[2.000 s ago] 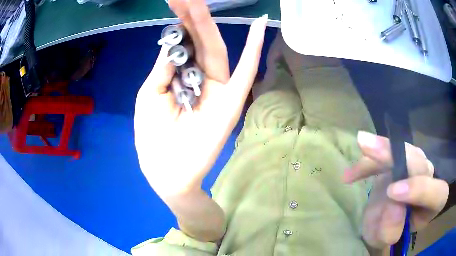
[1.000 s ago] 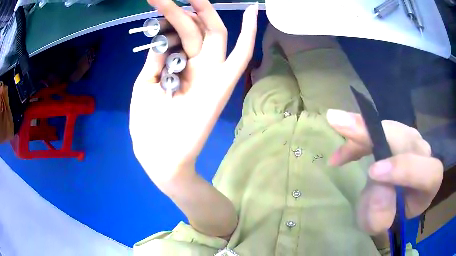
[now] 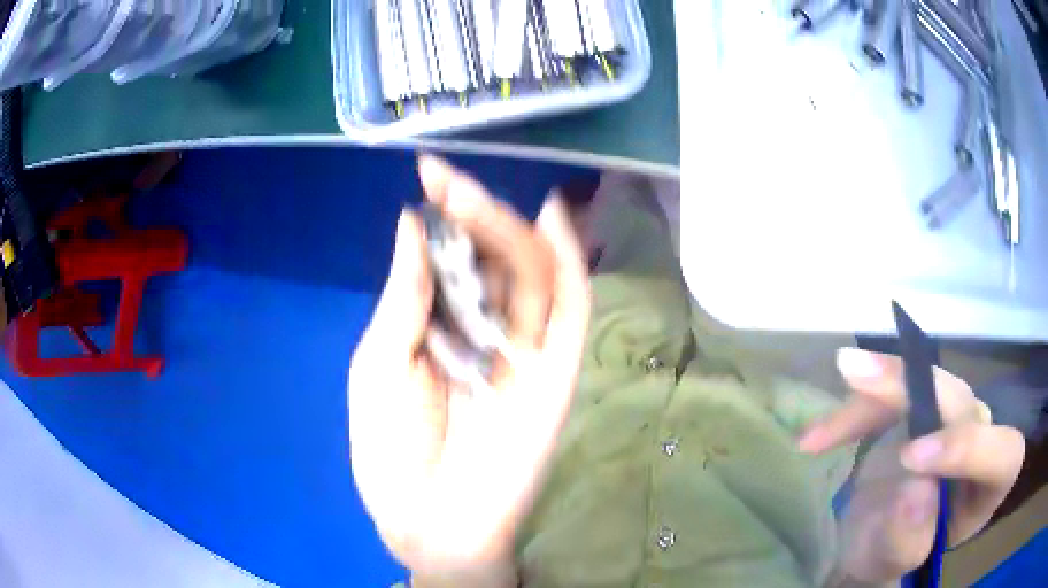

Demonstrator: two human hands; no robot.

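Note:
My left hand is held palm up in front of the bench edge, its fingers curled round several silver cylindrical parts. The parts are blurred, so their ends cannot be made out. My right hand is at the lower right and holds the tweezers, dark pointed tip up, blue handle down. The tip is just below the edge of the white work tray. Loose silver parts lie in the tray's right half. A clear packing box holds rows of parts with yellow tabs at their near ends.
Stacked clear boxes stand on the green bench top at the upper left. A red stool stands on the blue floor at the left. A dark strap hangs at the left edge.
The view has shifted, bringing the packing box and more of the tray into the picture. My left hand has closed more round the parts and turned. My right hand still holds the tweezers.

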